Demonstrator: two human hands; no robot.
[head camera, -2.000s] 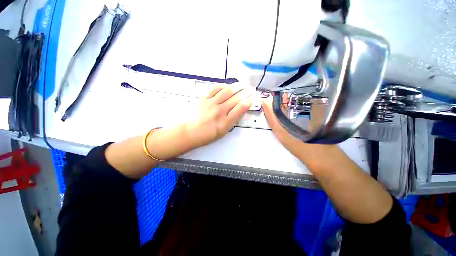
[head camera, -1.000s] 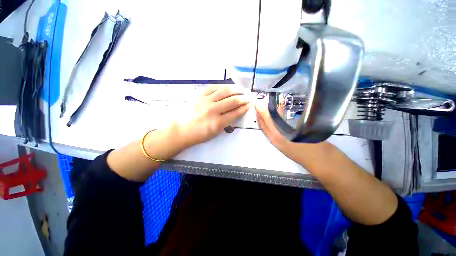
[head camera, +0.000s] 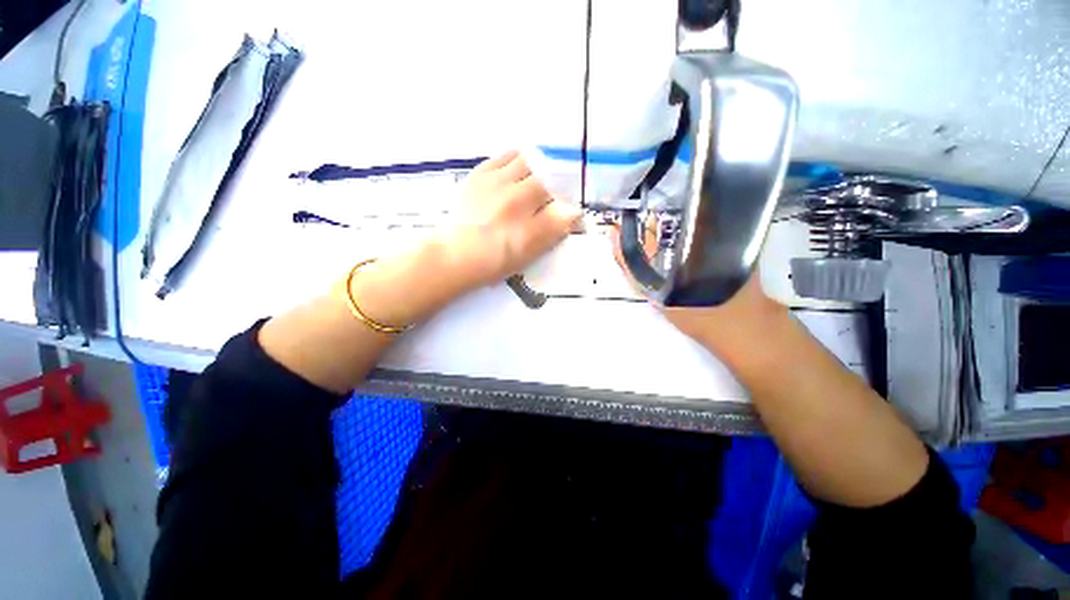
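A pale strip (head camera: 393, 196), washed out against the table, runs left from the needle area (head camera: 596, 218) with a black strip (head camera: 399, 171) along its far edge. My left hand (head camera: 510, 220) is curled over the strips, fingertips pinched just left of the needle area; its grip covers their right ends. My right hand (head camera: 648, 249) is largely hidden behind the shiny metal guard (head camera: 739, 176), so its fingers and what they touch cannot be told. The white machine head (head camera: 915, 94) is right of centre.
Sewn pieces (head camera: 211, 164) lie at table left, and black strips (head camera: 73, 217) hang at the far left. A dark curved piece (head camera: 527, 291) is below my left hand. Cut pieces (head camera: 927, 340) are stacked right. A scale (head camera: 563, 402) lines the front edge.
My left hand has curled its fingers more tightly and lifted its knuckles. My right fingertips have drawn back behind the guard. The black strip's left part has shifted slightly; the view has moved a little.
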